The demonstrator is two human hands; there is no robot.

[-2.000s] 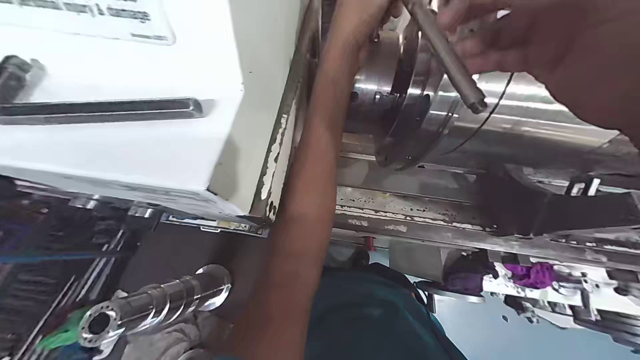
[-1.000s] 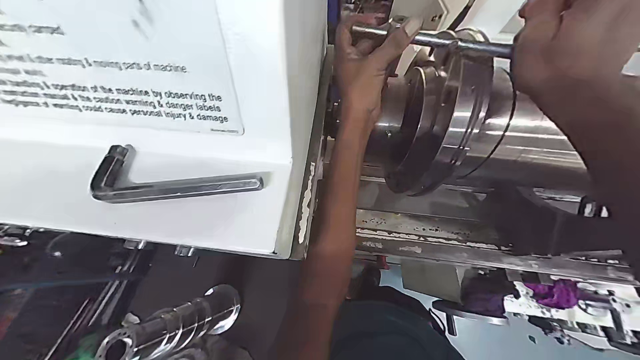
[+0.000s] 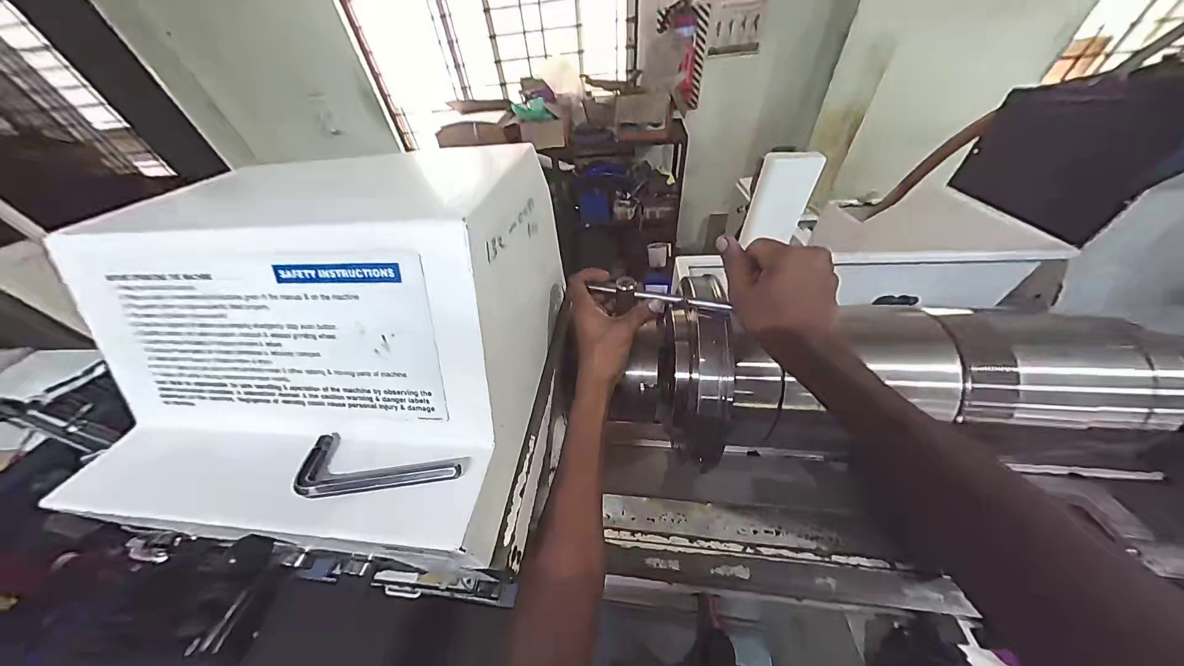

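My left hand point(image 3: 606, 328) grips the left end of a metal bar wrench point(image 3: 657, 297), its fingers around a round socket-like head point(image 3: 626, 294). The bar runs to the right into my right hand point(image 3: 784, 287), which is closed on its other end, thumb raised. Just below the bar is a round steel flange point(image 3: 700, 384) on the end of a large polished steel cylinder point(image 3: 869, 361) lying in the machine. What the wrench head engages is hidden. On the ledge of the white machine cover point(image 3: 222, 481) lies a large hex key point(image 3: 379, 476), apart from both hands.
The machine bed rail point(image 3: 740, 532) runs below the cylinder. A dark panel point(image 3: 1064, 157) juts in at upper right, and a white upright part point(image 3: 782, 199) stands behind my right hand. A cluttered shelf point(image 3: 638, 139) is at the back by the window.
The view has swung up. Two seconds ago the bar pointed down to the right with my right hand blurred and open beside it; now it lies nearly level between both hands.
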